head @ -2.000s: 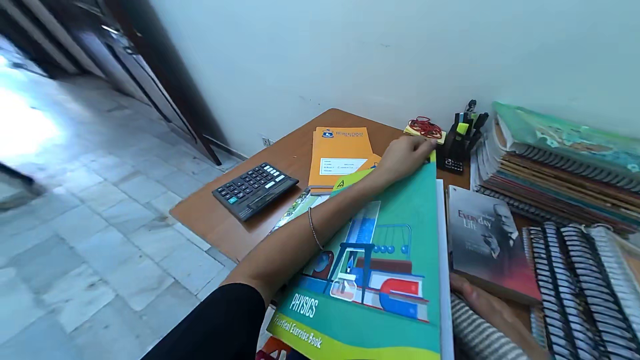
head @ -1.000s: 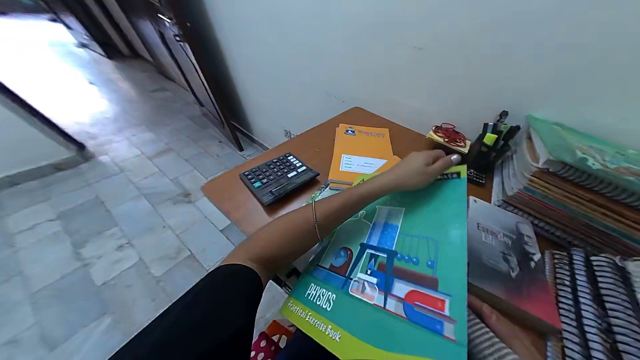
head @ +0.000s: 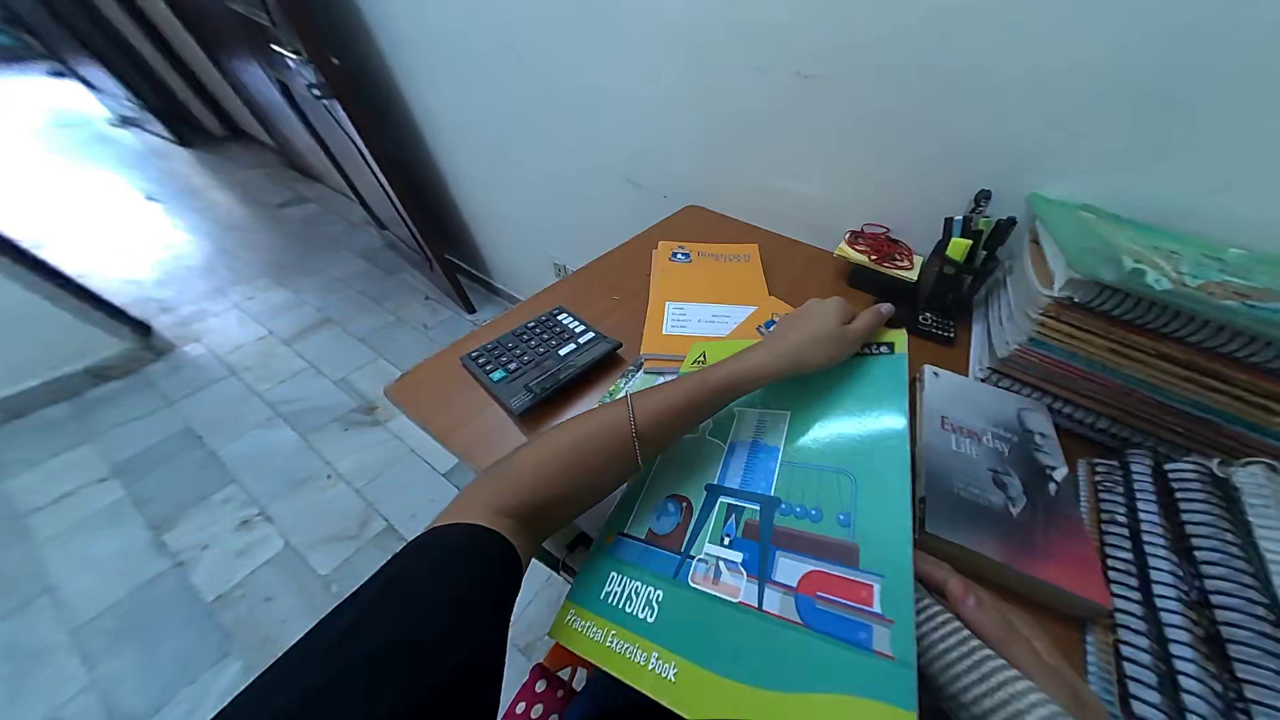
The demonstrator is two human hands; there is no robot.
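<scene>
A green physics practical exercise book lies slanted over the near edge of the desk, its cover facing up. My left hand holds its top edge, and that forearm crosses the cover's left side. Just right of the book's lower edge is my right hand, partly hidden, beside grey striped material; its grip cannot be made out. Between the exercise book and the spiral-bound books lies a grey and red paperback. Orange exercise books lie beyond my left forearm, with a black calculator to their left.
At the back stand a black pen holder and a pad with red rubber bands on it. A tall stack of books and notebooks is at the right, with spiral-bound books nearer. The wooden desk meets the wall behind.
</scene>
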